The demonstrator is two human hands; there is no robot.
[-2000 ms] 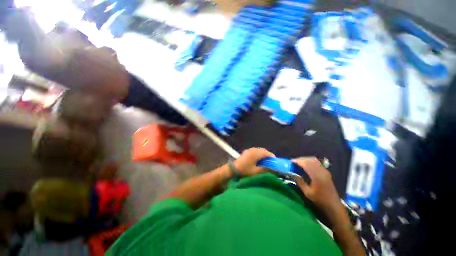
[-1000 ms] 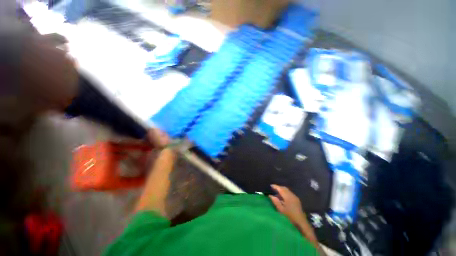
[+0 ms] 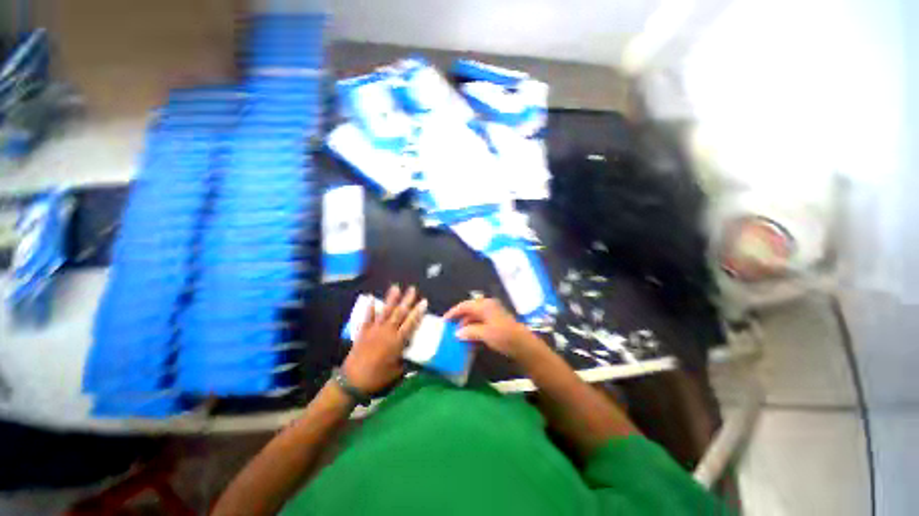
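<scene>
A blue-and-white retail box (image 3: 427, 342) lies on the black bench surface close in front of me. My left hand (image 3: 379, 345) lies palm down across it with fingers spread, covering its middle and left part. My right hand (image 3: 488, 327) holds its right, blue end between thumb and fingers. Whether anything is inside the box cannot be told. Another white box (image 3: 344, 230) with a blue end lies just beyond, to the left.
Long rows of blue-edged boxes (image 3: 237, 252) stand left. A loose pile of blue-and-white cartons (image 3: 448, 151) lies ahead. A black cable heap (image 3: 635, 217) is right, with white scraps (image 3: 600, 333) nearer me. A blurred brown carton (image 3: 146, 55) is at the top left.
The view has swung right. My left hand has come back from the end of the box rows, and my right hand has moved in. Both are now at a box on the bench.
</scene>
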